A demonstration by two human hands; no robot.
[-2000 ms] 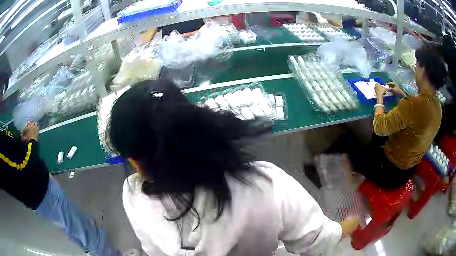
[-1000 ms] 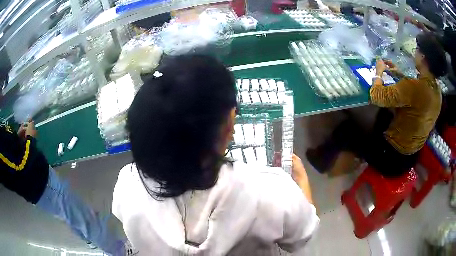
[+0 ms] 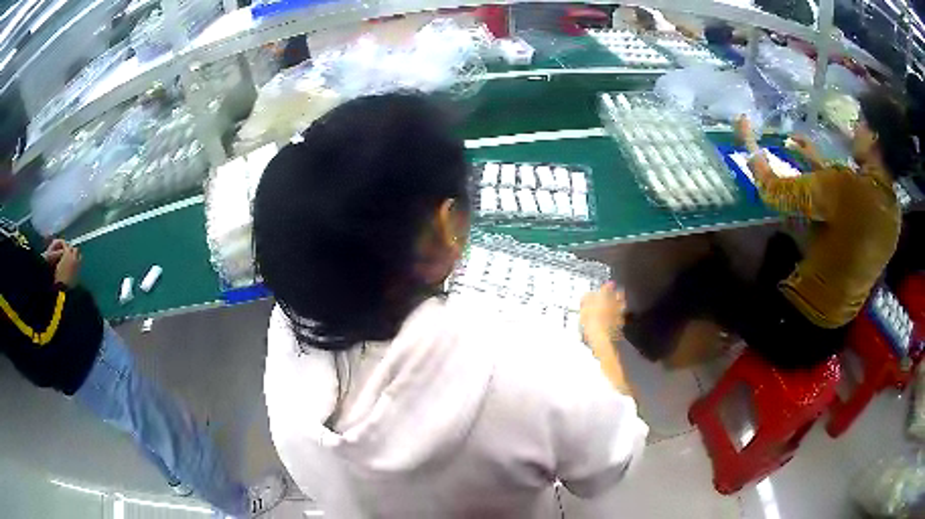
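Observation:
Neither of my hands is in view. A person in a pale hooded top stands right in front of me, back turned, and hides part of the bench. That person's right hand holds a clear tray with rows of white pieces [image 3: 527,279] at the bench's front edge. Behind it a flat clear tray of white pieces [image 3: 534,191] lies on the green bench [image 3: 548,101]. A stack of filled trays [image 3: 231,215] stands left of the person's head. A longer filled tray [image 3: 671,152] lies further right.
A seated person at right works over a blue bin [image 3: 763,168] on a red stool [image 3: 768,405]. Another person stands at far left near two loose white pieces [image 3: 151,278]. Crumpled poly bags [image 3: 406,63] lie at the back, below an overhead shelf [image 3: 355,22].
The person in front has turned and lifted a filled tray off, now tilted before them; one tray lies flat on the bench behind. The seated person's hands have moved apart.

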